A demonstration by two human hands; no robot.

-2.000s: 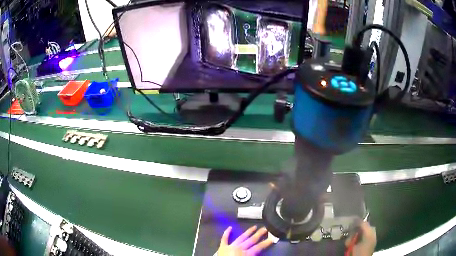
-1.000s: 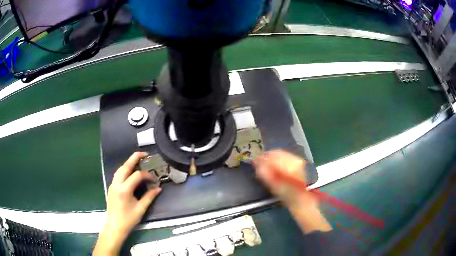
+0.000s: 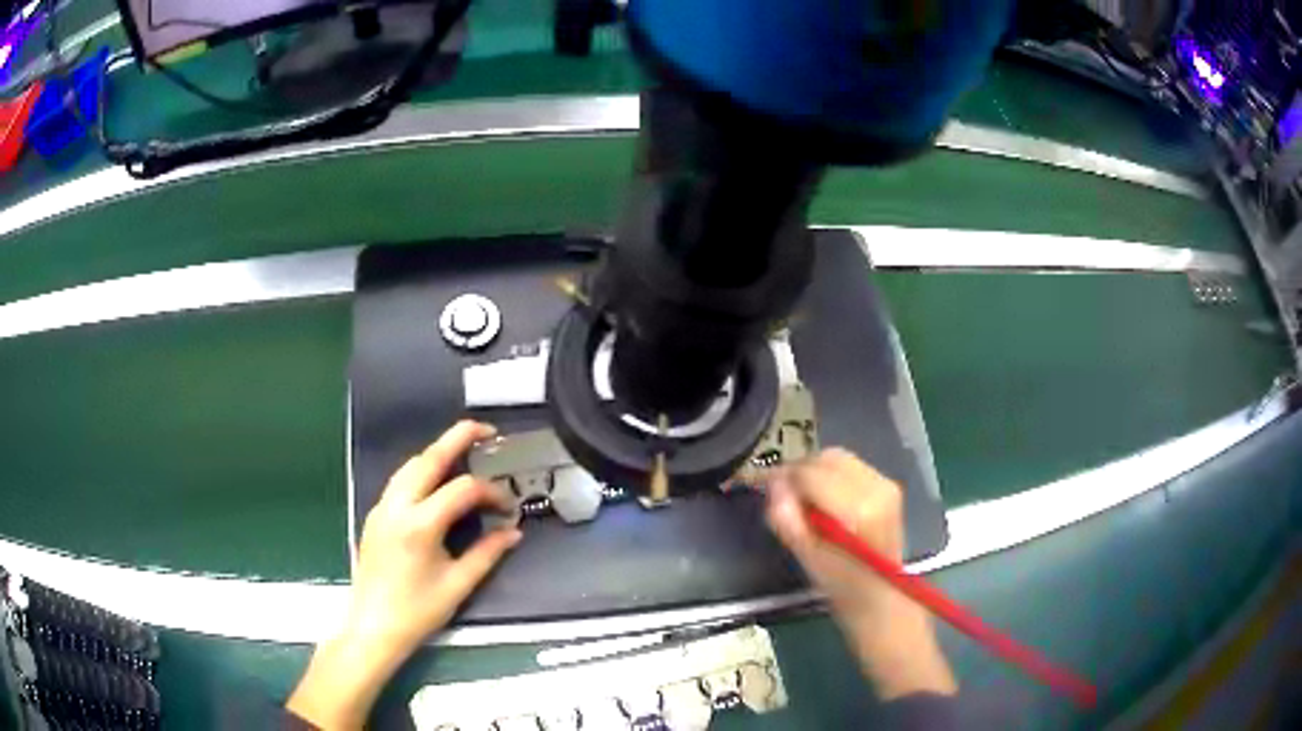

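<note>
A grey-beige tabbed workpiece strip [image 3: 531, 460] lies on the dark microscope base plate [image 3: 643, 564], its middle hidden under the black ring light [image 3: 578, 407]. My left hand [image 3: 429, 531] holds the strip's left end between thumb and fingers. My right hand [image 3: 845, 521] holds a brush with a red handle [image 3: 950, 607]; its tip is near the strip's right part at the ring's edge, too small to see clearly. The blue microscope [image 3: 821, 64] stands above. A pale locating bar [image 3: 507, 381] lies behind the strip.
A second tabbed strip [image 3: 600, 696] lies in front of the base. Ribbed dark racks [image 3: 86, 650] are at lower left. A silver-white disc [image 3: 470, 323] is on the base. Black cables [image 3: 264, 147], a blue bin [image 3: 67, 107] and a red bin [image 3: 14, 126] are at back left.
The view has tilted down from the monitor. My left hand has gone from open beside the ring light to holding the strip's left end. The brush has come into clear view.
</note>
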